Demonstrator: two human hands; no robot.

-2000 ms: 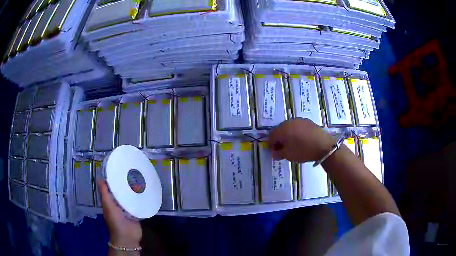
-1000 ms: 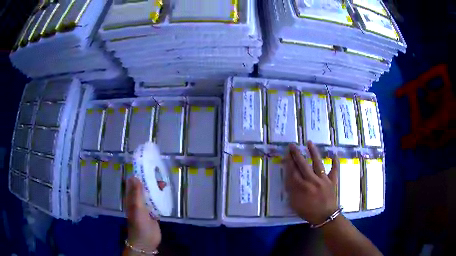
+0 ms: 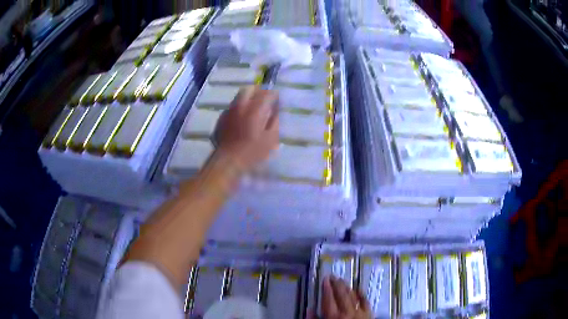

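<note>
My left hand [image 3: 249, 128] is blurred and reaches from the lower left over the tall middle stack of trays of plain pouch cells [image 3: 305, 128]. Its fingers are bent; whether they hold anything cannot be told. A crumpled white film [image 3: 271, 48] lies beyond it at the stack's far end. My right hand [image 3: 342, 300], cut off by the bottom edge, lies over the left end of the low tray of labelled cells [image 3: 414, 283], with no object visible in it. A white rounded thing, apparently the label roll [image 3: 235, 309], shows at the bottom edge over the low plain-cell tray [image 3: 246, 283].
Tall tray stacks stand at left [image 3: 112, 124] and right [image 3: 436, 118], with more stacks behind. A low tray stack [image 3: 81, 261] is at lower left. An orange-red plastic object [image 3: 545, 224] stands on the blue floor at right. Dark bench-like edges show in the upper corners.
The view has tilted up to the tall stacks. My left hand has left the roll and reached forward over the middle stack. My right hand is now near the tray's left end.
</note>
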